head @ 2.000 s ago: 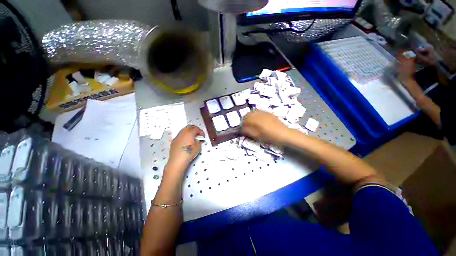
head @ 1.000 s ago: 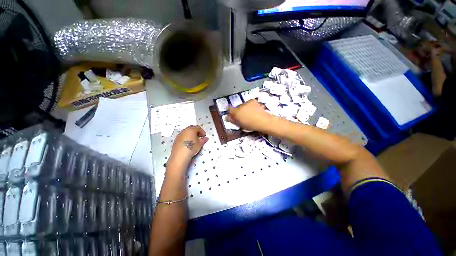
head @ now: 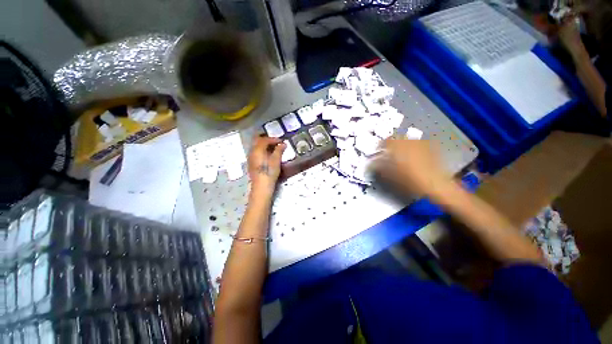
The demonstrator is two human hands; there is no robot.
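The dark brown fixture (head: 307, 163) lies on the perforated table. Its back row holds white parts; in its front row two pockets at the middle and right look empty. My left hand (head: 266, 158) is at the fixture's front left pocket, its fingertips at a white part (head: 288, 152); whether it grips the part is not clear. My right hand (head: 406, 168) is blurred, right of the fixture at the front edge of the heap of white parts (head: 362, 114). What it holds, if anything, cannot be told.
The duct mouth (head: 218, 77) stands behind left. Stacked blister trays (head: 107, 269) fill the lower left, beside paper sheets (head: 144, 176). Sample parts lie on white paper (head: 218, 156). Blue crates (head: 429, 74) and a person's arm are at right. A carton (head: 530, 175) with white parts is lower right.
My right hand has moved from over the fixture to the right, beside the heap. My left hand has moved right onto the fixture. Two front pockets now show without white parts. The view has shifted.
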